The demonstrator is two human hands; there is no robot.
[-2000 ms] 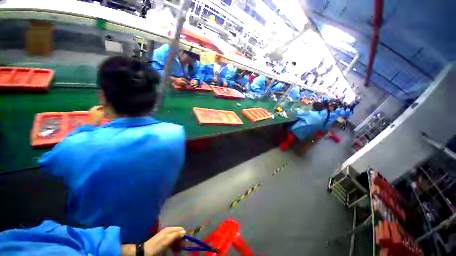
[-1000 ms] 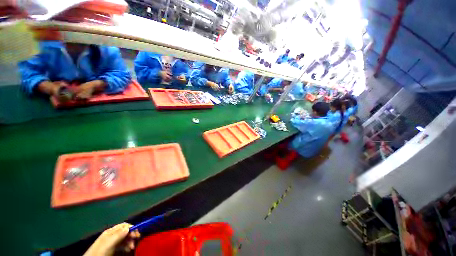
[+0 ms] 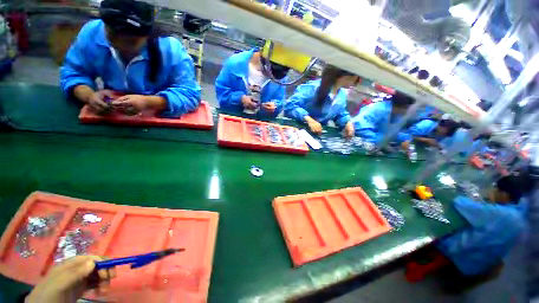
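My right hand (image 3: 68, 283) is at the bottom left, shut on dark blue cutting pliers (image 3: 137, 259). Their dark jaws point right, over the near orange-red tray (image 3: 200, 248). The tray's two left pockets hold loose silvery parts (image 3: 74, 242); its two right pockets look nearly bare, with a few tiny bits. My hand covers part of the tray's front edge. My left hand is not in view.
A second orange-red tray (image 3: 331, 222) lies right on the green bench (image 3: 148, 160), beside silvery heaps (image 3: 430, 208) and a yellow-orange object (image 3: 423, 192). A small white-silver piece (image 3: 256, 171) lies mid-bench. Workers in blue sit opposite and far right, near more trays.
The view has moved closer to the bench and turned. My right hand with the pliers has come from beside the red stool to over the near tray. The stool has left view.
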